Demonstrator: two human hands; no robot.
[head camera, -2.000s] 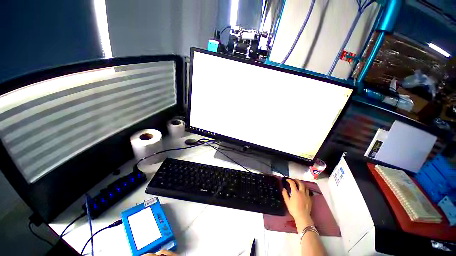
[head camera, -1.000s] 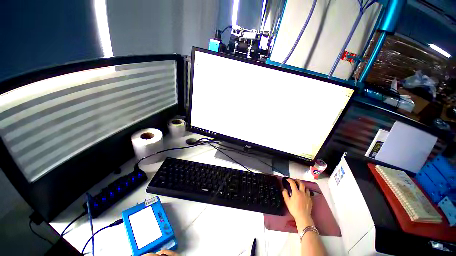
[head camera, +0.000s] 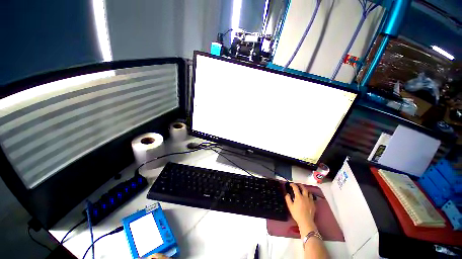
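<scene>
My right hand (head camera: 302, 206) rests on a small black mouse (head camera: 290, 190) on a dark red pad (head camera: 329, 222), right of the keyboard. The hand covers most of the mouse. My left hand (head camera: 159, 256) shows only as fingertips at the bottom edge, by the lower end of a blue test unit (head camera: 164, 230) with a pale square screen. Whether the fingers hold the unit cannot be seen. The long black keyboard (head camera: 220, 190) lies below the monitor (head camera: 271, 109), whose screen is bright white.
A black hub with blue lights (head camera: 115, 196) and cables lie at left. White label rolls (head camera: 148, 146) stand behind the keyboard. A black pen (head camera: 257, 251) lies at the bottom edge. At right, a white and black printer (head camera: 354, 207) bears a notebook (head camera: 411, 198) on a red tray.
The view has shifted very slightly. Less of my left hand shows at the bottom edge. My right hand stays on the mouse.
</scene>
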